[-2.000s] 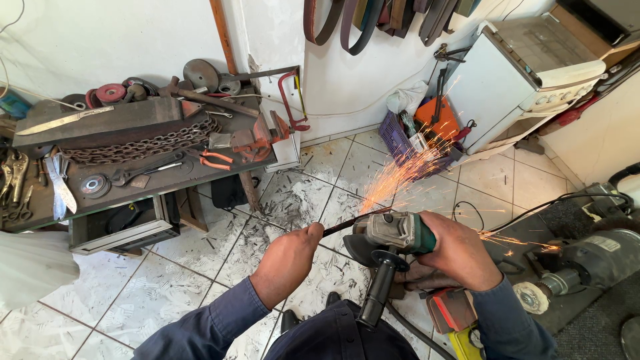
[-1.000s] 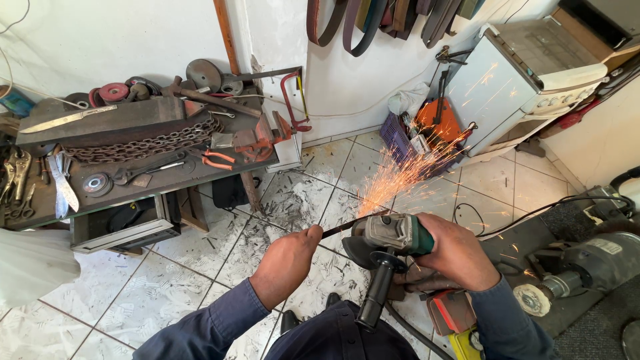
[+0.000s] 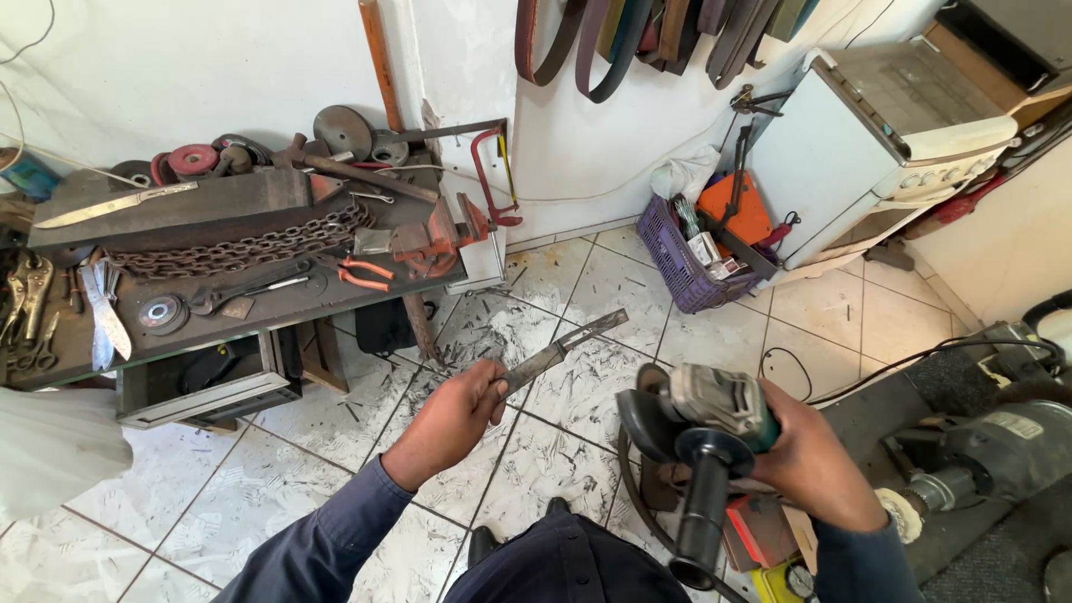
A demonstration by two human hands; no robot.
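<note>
My left hand (image 3: 456, 419) is closed around the near end of a flat dark metal blade blank (image 3: 540, 362), which slants up and away, with a slotted narrow part near its far end. To its right, my right hand (image 3: 816, 456) grips the body of an angle grinder (image 3: 720, 406). The grinder's black side handle (image 3: 702, 511) points down, with no hand on it. Its disc and guard (image 3: 646, 414) face the blank but stand apart from it. No sparks show.
On the left, a workbench (image 3: 251, 314) bears a chain (image 3: 243, 243), knives, pliers (image 3: 364, 272) and a red vise (image 3: 435, 239). A purple crate (image 3: 687, 260) stands by a white stove (image 3: 837, 159). A bench motor with a buffing wheel (image 3: 900, 512) lies right. The grinder's cord loops below it.
The spark stream has stopped. The grinder and the metal blank, close together before, are now apart, and the blank's slotted far part shows.
</note>
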